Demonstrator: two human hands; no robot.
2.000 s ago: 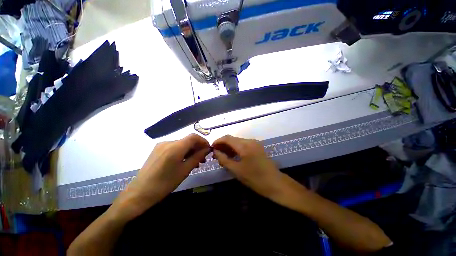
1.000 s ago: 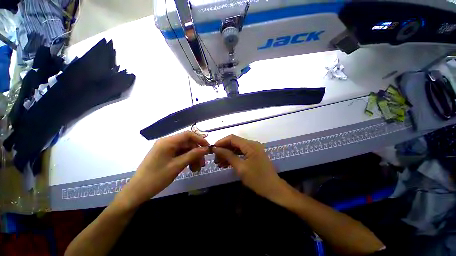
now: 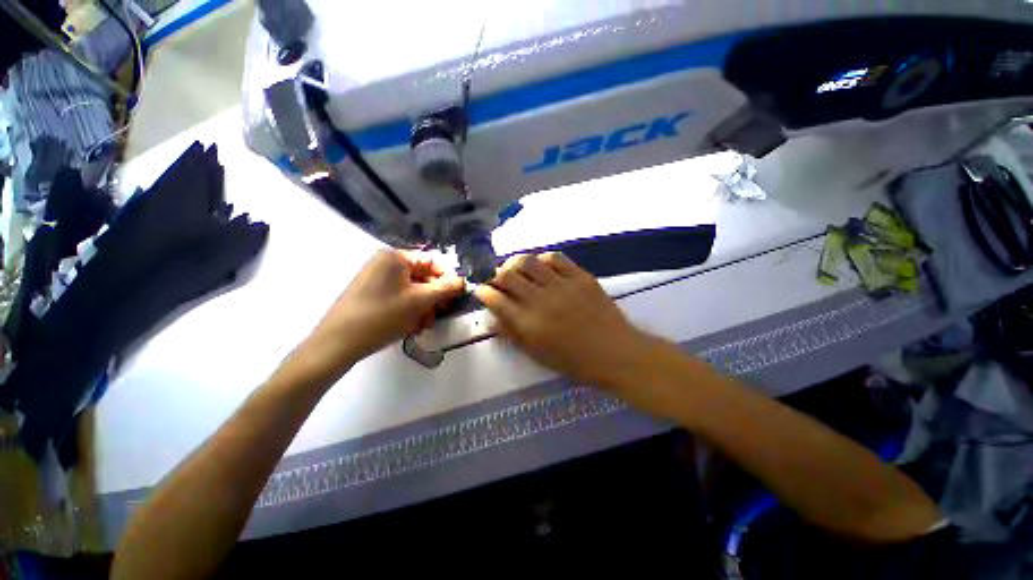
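Note:
The black curved strip (image 3: pixel 646 249) lies on the machine bed under the head of the white JACK sewing machine (image 3: pixel 600 142); its left part is hidden by my hands. My left hand (image 3: pixel 397 297) is at the left of the presser foot area, thumb and fingertips pinched together at the strip; any small label between them is hidden. My right hand (image 3: pixel 561 315) lies just right of the needle area, fingers bent and pressing on the strip. The needle is hidden by the head and fingers.
A bundle of black pieces (image 3: pixel 136 272) lies at left. The yellow-green label pile (image 3: pixel 872 252) is at right, beside grey cloth and black-handled scissors (image 3: pixel 997 215). A thin dark guide (image 3: pixel 725 267) with a hooked end crosses the bed. A printed ruler (image 3: pixel 544 421) runs along the near edge. White scraps (image 3: pixel 739 179) lie behind.
Both hands have moved up from the near edge of the bed to the strip under the machine head. The view has moved closer to the machine.

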